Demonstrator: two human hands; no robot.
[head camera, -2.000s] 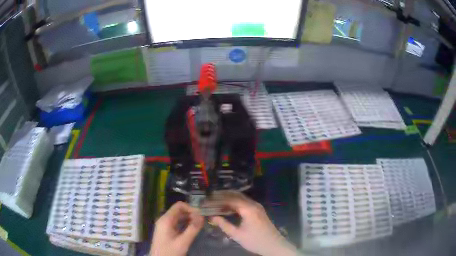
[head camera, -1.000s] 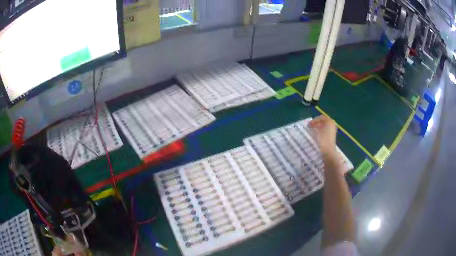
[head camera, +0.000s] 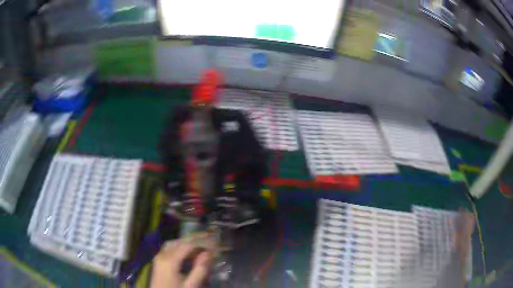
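Observation:
The view is blurred. The black test fixture (head camera: 242, 146) stands at the centre with its red clamp handle (head camera: 207, 87) upright. My left hand (head camera: 183, 261) is at the front of the fixture, fingertips at the nest, and I cannot tell whether it grips a part. My right hand (head camera: 458, 247) is a faint blur at the far right, over the outer right-hand parts tray (head camera: 436, 225); its fingers and anything in them are unclear. The nearer right-hand parts tray (head camera: 365, 242) holds rows of parts. The left-hand parts tray (head camera: 87, 202) lies stacked left of the fixture.
The monitor (head camera: 253, 19) shows a green block on white. Rear trays (head camera: 346, 140) lie below and right of it. A tall tray stack (head camera: 19, 163) and a blue bin (head camera: 62, 101) stand at the left. A purple strip (head camera: 143, 253) lies beside the left tray. A white post (head camera: 495, 163) stands at the right.
The view has swung right and back to the left. My right hand has left the fixture and gone to the outer right tray. My left hand stays at the fixture front. The handle stays upright.

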